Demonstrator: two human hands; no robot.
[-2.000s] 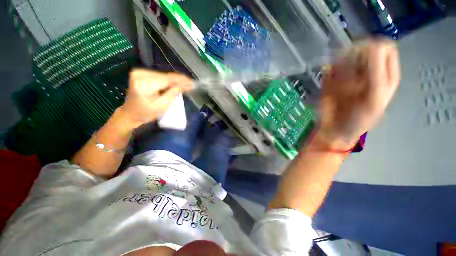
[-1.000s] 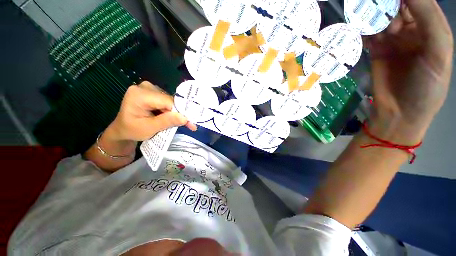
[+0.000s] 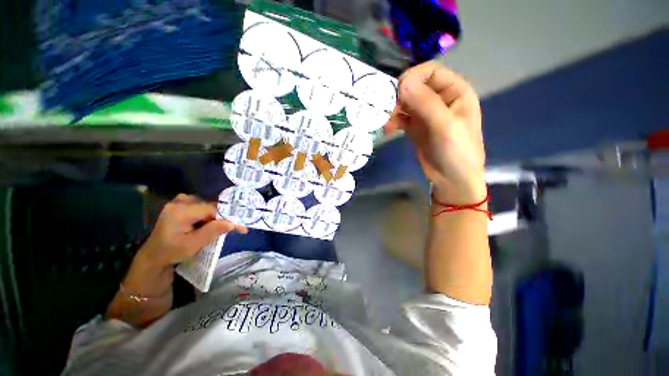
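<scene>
A white PCB panel (image 3: 290,193) with round scalloped board shapes and orange-brown patches is held up in front of my shirt. My left hand (image 3: 180,239) pinches its lower left corner between thumb and fingers. A white label sheet (image 3: 202,266) with printed text hangs below the same hand, partly hidden by the fingers. My right hand (image 3: 447,128) grips the panel's upper right corner. A green PCB panel (image 3: 308,26) shows behind the top of the white panel.
A blurred pile of blue PCB panels (image 3: 139,51) lies at the upper left above a green-and-white striped conveyor edge (image 3: 147,110). A dark blue and purple item (image 3: 424,28) is at the top. A blue lower machine panel (image 3: 572,95) crosses the right.
The view has turned. The white panel now stands more upright and fully in view, and my right hand has moved left to its corner. The slotted green stack at the left has left view.
</scene>
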